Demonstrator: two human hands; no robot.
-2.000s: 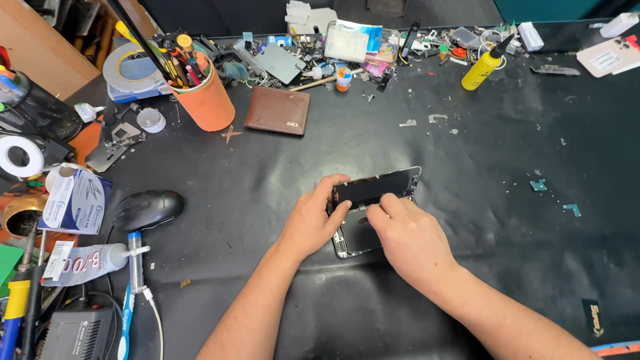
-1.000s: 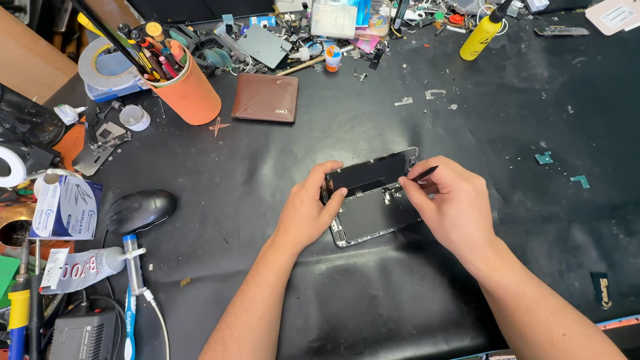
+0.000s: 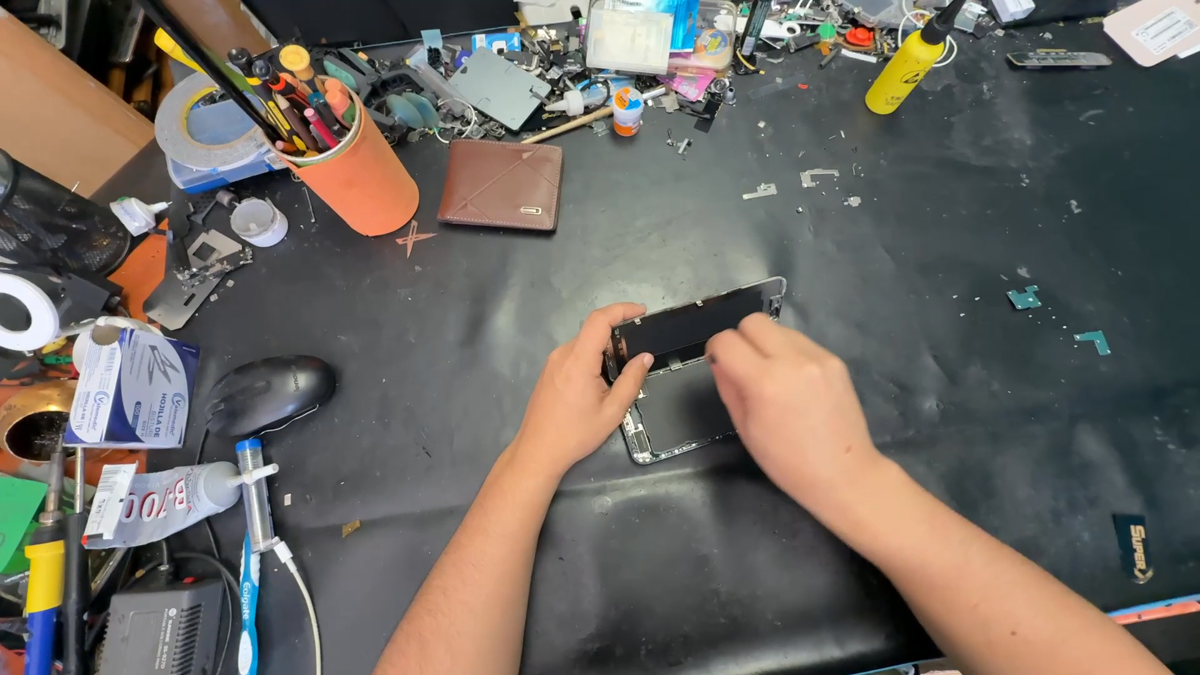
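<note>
An opened smartphone lies on the black mat, its screen assembly [image 3: 694, 323] raised at an angle along the far side of the phone's lower housing [image 3: 680, 412]. My left hand [image 3: 586, 384] grips the screen's left end, with the thumb on its inner face. Over the right part of the phone is my right hand [image 3: 797, 403], fingertips pinched together near the line between screen and housing. Those fingers hide whatever they hold, along with the housing's right end.
Left of the phone are a black mouse [image 3: 272, 394], a toothbrush [image 3: 248, 605] and a soldering iron [image 3: 44, 581]. Farther back stand an orange tool cup [image 3: 361, 183], a brown wallet [image 3: 502, 185], heaped phone parts and a yellow bottle [image 3: 905, 73]. Small green fragments [image 3: 1024, 298] lie at right.
One second ago my right hand held a thin dark tool at the screen's right end; it has since moved left over the phone, and the tool is hidden. My left hand still holds the screen.
</note>
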